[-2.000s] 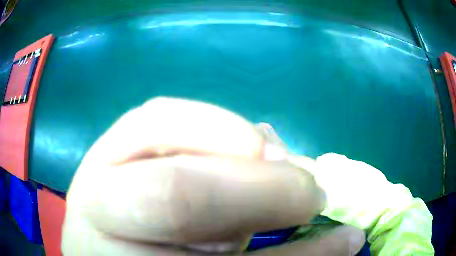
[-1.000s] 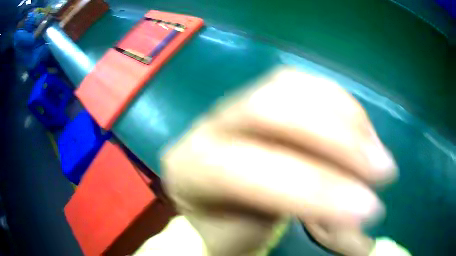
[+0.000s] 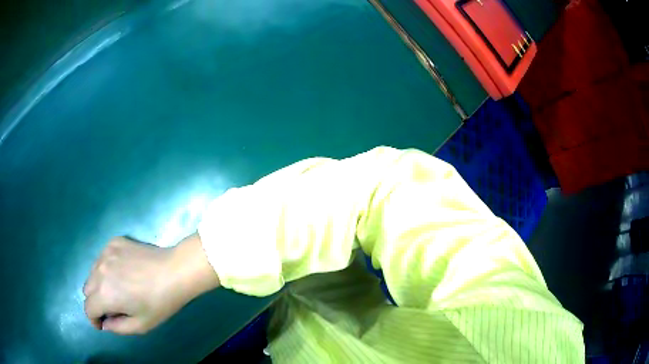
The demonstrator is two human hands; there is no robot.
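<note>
My right hand [image 3: 135,288] is at the lower left, over the glossy green bench top [image 3: 249,92]. Its fingers are curled closed, and no object shows in it. The inside of the fist is hidden. The yellow-green smock sleeve [image 3: 320,213] reaches from the lower right across the front of the bench to this hand. My left hand is not in view.
A red-orange slab [image 3: 450,23] with a framed recess lies on the bench at the upper right, beyond a seam. A blue lattice pallet [image 3: 498,167] is beside the bench edge. A red-orange stack [image 3: 591,106] stands further right, near shiny grey floor.
The view has swung right, away from the left-side slab and blue stools. The large blurred hand close to the camera is gone. My right hand now shows at the lower left.
</note>
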